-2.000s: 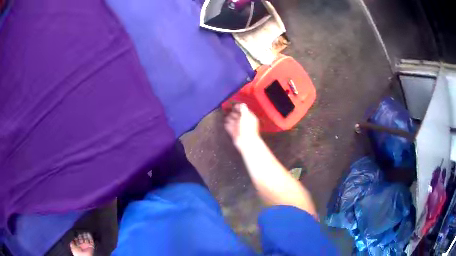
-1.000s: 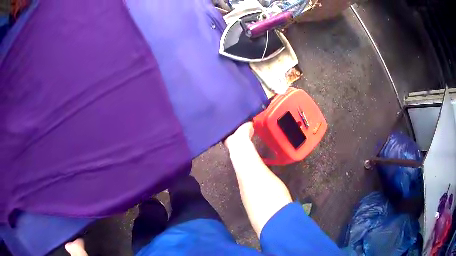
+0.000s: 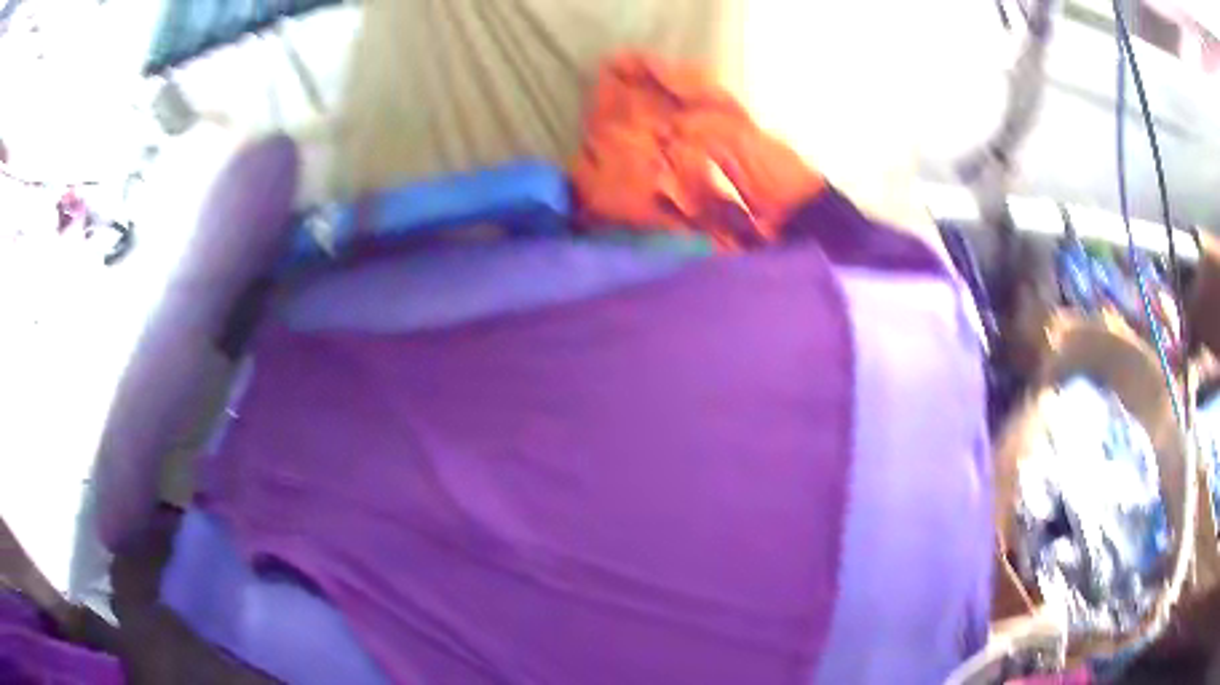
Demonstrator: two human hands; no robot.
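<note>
A purple garment [image 3: 575, 468] lies spread over the blue-violet ironing table cover [image 3: 917, 455], its wide straight hem toward the right. A few soft creases run across it. Part of the steam iron's pale rim [image 3: 1003, 656] shows at the bottom right edge, blurred and mostly cut off. Neither of my hands is in the picture. The view is blurred.
A crumpled orange-red cloth [image 3: 682, 154] and a long blue bundle [image 3: 462, 201] lie at the far edge. A padded greyish-purple sleeve board [image 3: 187, 348] stands left. A cardboard box [image 3: 1017, 462] with clear and blue plastic is at the right. Cables hang at upper right.
The view has swung up and across the table. The red stool, the floor and both my hands have left the picture. The far edge and the cardboard box now show.
</note>
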